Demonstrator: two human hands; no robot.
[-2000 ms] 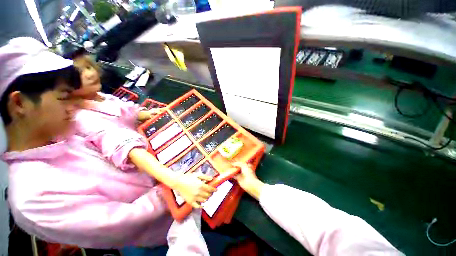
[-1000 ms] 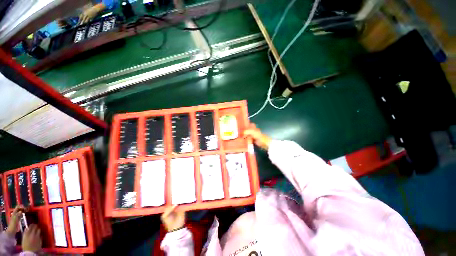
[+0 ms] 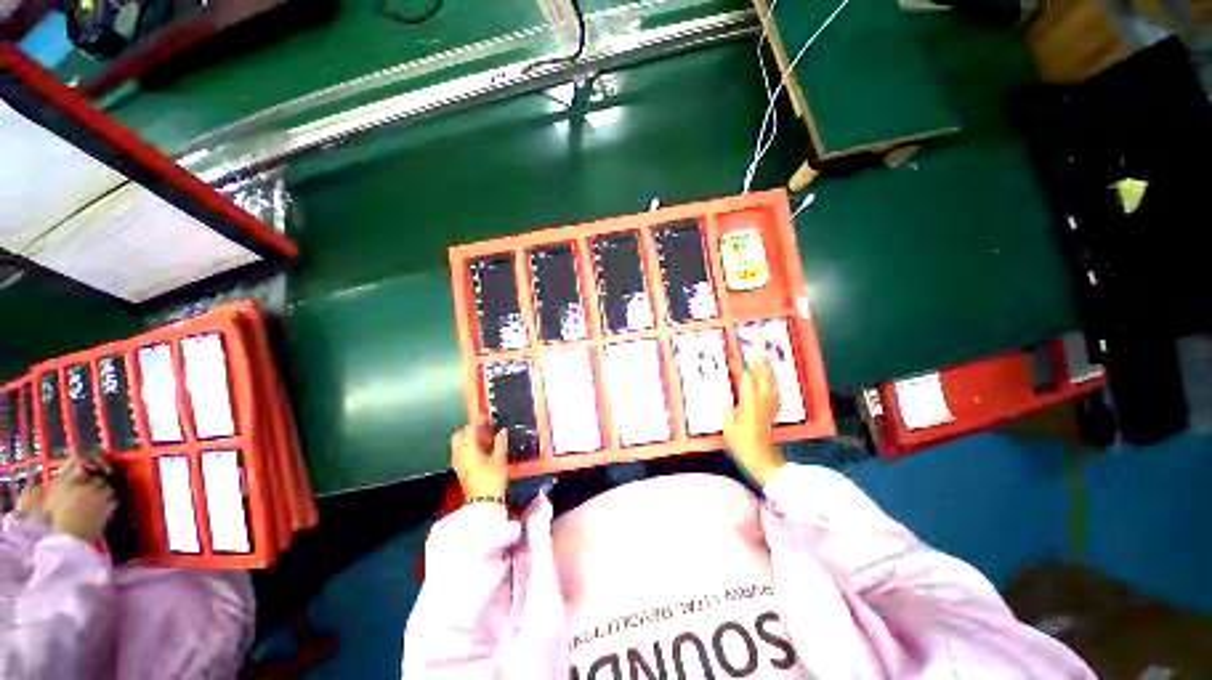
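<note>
A red foam tray (image 3: 638, 335) lies in front of me on the green bench, at its near edge. Its far row has four dark phone units (image 3: 621, 282) and a yellow-green label card (image 3: 744, 259) in the right end pocket. Its near row has a dark unit (image 3: 510, 403) at the left and several white-faced units (image 3: 637, 392). My left hand (image 3: 480, 462) grips the tray's near left corner. My right hand (image 3: 754, 423) lies over the near edge at the right, fingertips on the last white unit; its grip is unclear.
At the left, another person's hands (image 3: 77, 500) are at a stack of red trays (image 3: 257, 445). A document board (image 3: 126, 199) stands behind it. At the right are a red tray-like piece (image 3: 977, 401), a black object (image 3: 1123, 253) and a green board (image 3: 871, 80). White cables (image 3: 767, 126) hang behind my tray.
The tray has shifted right and away from me in view. My right hand has moved from its right side to its near edge. My left hand has moved to the near left corner.
</note>
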